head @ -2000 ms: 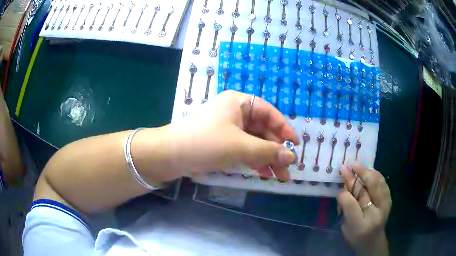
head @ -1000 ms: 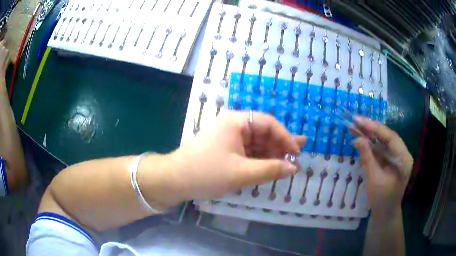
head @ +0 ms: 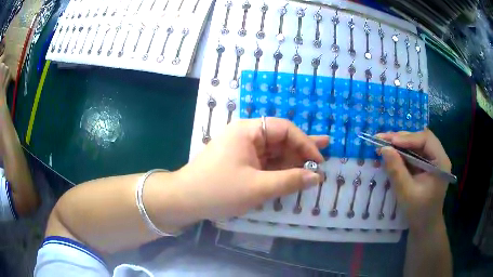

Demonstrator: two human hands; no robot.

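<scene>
My left hand [head: 243,167] pinches a small shiny metal piece [head: 310,167] between thumb and fingers, over the lower part of the white board [head: 202,162]. My right hand [head: 419,173] holds silver tweezers [head: 408,156] at the board's right side, with the tips pointing left over the blue patterned film [head: 324,92]. The tweezer tips are apart from the piece in my left hand. Rows of bar-shaped metal pieces [head: 338,195] with round ends stand out on the board. My left hand and wrist hide some lower-left pieces.
A second white board [head: 127,32] with similar rows lies at the upper left. Another person's arm [head: 16,157] is at the left edge. Clear crumpled plastic [head: 478,48] and stacked boards are at the upper right. A yellow strip [head: 37,103] runs along the left of the green table [head: 146,119].
My right hand has moved up from the board's lower right corner, and the tweezers now show clearly in it, pointing left. My left hand keeps its pinch on the small piece.
</scene>
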